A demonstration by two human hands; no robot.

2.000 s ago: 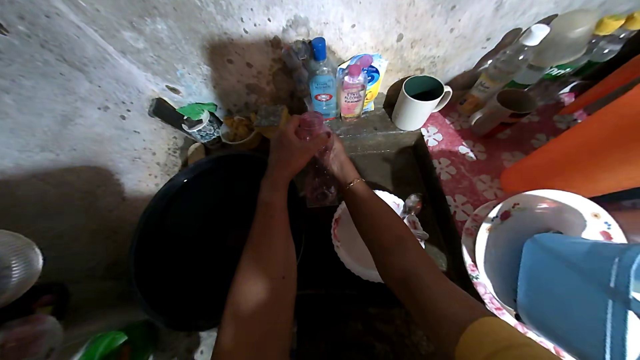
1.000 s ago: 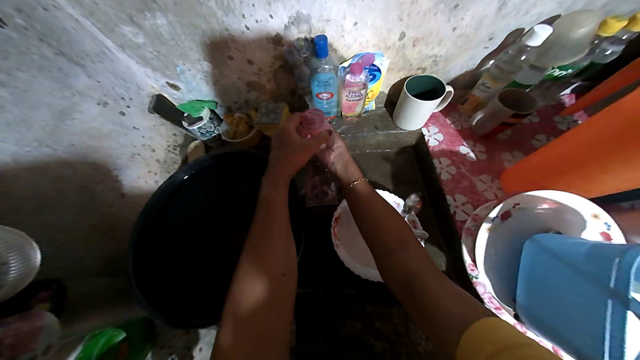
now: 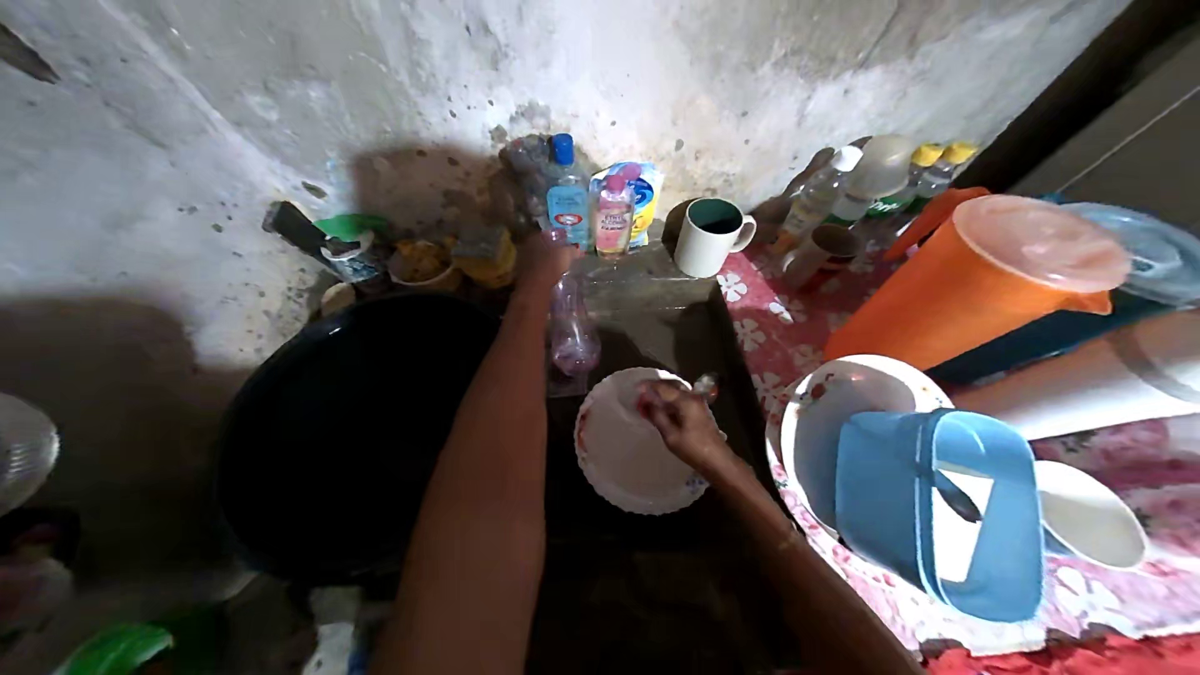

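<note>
My left hand [image 3: 547,261] is closed around a pinkish clear vessel, whose top shows just above the fingers, beside the blue-capped bottle [image 3: 567,202] and the pink bottle [image 3: 614,216]. Below that hand is a pinkish clear glass or bottle body [image 3: 574,342]; whether it is part of the held vessel is unclear. Over the upper right of a white scalloped plate [image 3: 633,459] is my right hand [image 3: 680,417], blurred, fingers bunched. Something pinkish shows at its fingertips, too blurred to name. A metal spoon [image 3: 708,385] lies by the plate's rim.
Left of my forearm is a large black basin [image 3: 347,441]. A white mug [image 3: 708,239] stands behind the plate. On the floral cloth at right are an orange pitcher [image 3: 966,281], a white floral bowl [image 3: 806,422] and a blue plastic container [image 3: 886,497]. A stained wall rises behind.
My right hand has left my left hand and the pinkish vessel, and has moved down over the white plate. My left hand stays near the bottles.
</note>
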